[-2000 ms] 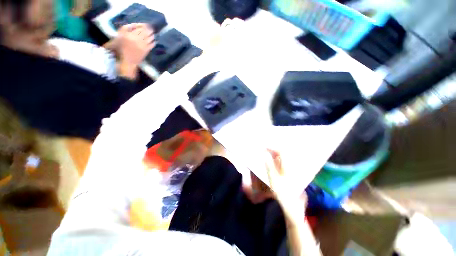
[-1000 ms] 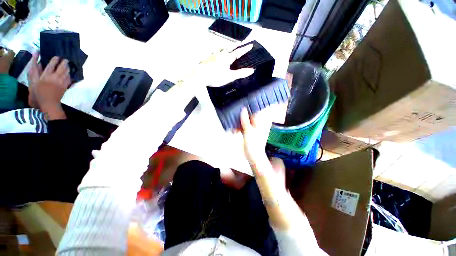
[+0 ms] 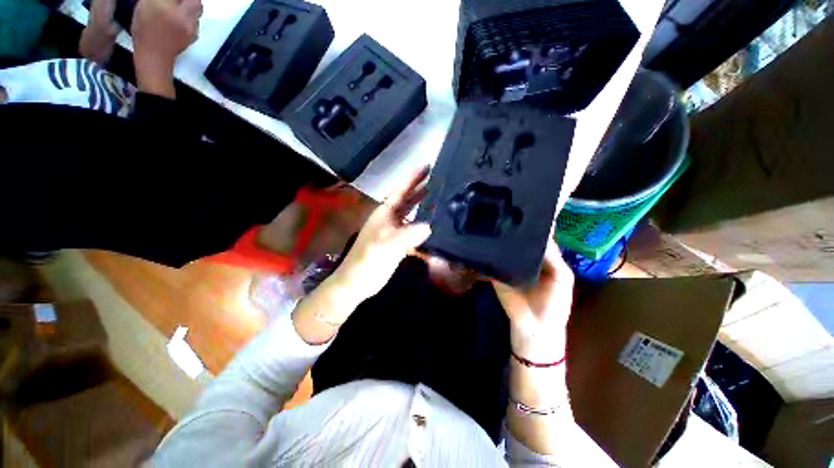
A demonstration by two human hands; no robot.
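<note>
A black insert tray (image 3: 466, 174) with one large recess and two small keyhole-like recesses faces me, tilted, at the near edge of the table. My left hand (image 3: 384, 233) holds its left edge, fingers partly hidden. My right hand (image 3: 541, 291) holds its lower right corner from below. Behind it stands a thick black tray stack (image 3: 549, 59) with ridged sides. Two more black tray blocks (image 3: 361, 105) with the same recesses stand side by side to the left.
The white worktable (image 3: 430, 35) runs under the trays. A lined waste bin (image 3: 640, 137) is at the right, with an open carton (image 3: 608, 352) below it. Another person's hands (image 3: 165, 32) are at the upper left. A red shape (image 3: 315, 219) is under the table.
My hands have moved from the ridged black stack down to a tray held near the table's front edge. The view has shifted; the basket and smartphone are out of view.
</note>
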